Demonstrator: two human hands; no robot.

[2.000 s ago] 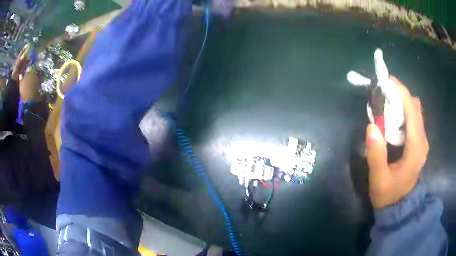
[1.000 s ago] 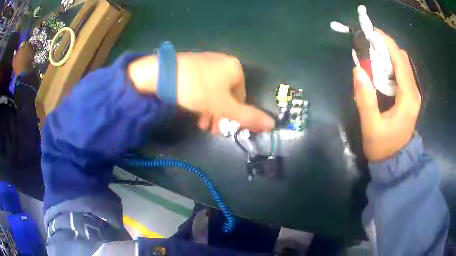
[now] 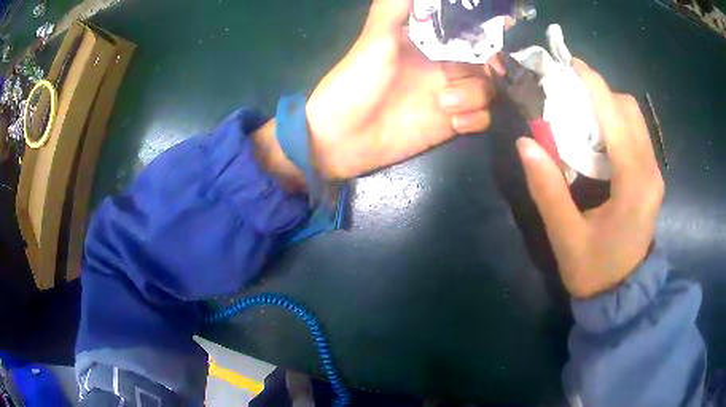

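Observation:
My left hand [image 3: 398, 103] is palm up at the top centre and holds the wired assembly [image 3: 462, 40], a white block with a dark part, cut off by the top edge of the picture. My right hand [image 3: 609, 175] grips the side cutters [image 3: 549, 115], with white-wrapped handles and a red patch at the grip. Their dark jaws point up and left, close to the left fingertips and the white block. Whether the jaws touch the assembly cannot be told.
A long brown cardboard tray [image 3: 60, 159] lies at the left, with a pale yellow ring [image 3: 41, 114] at its side. A blue coiled cord [image 3: 314, 322] crosses the front edge of the green bench [image 3: 446, 294]. A thin dark stick [image 3: 656, 131] lies at the right.
My left hand has taken the assembly off the bench and lifted it to the top centre, turning palm up. My right hand has moved slightly left with the cutters, closer to the left.

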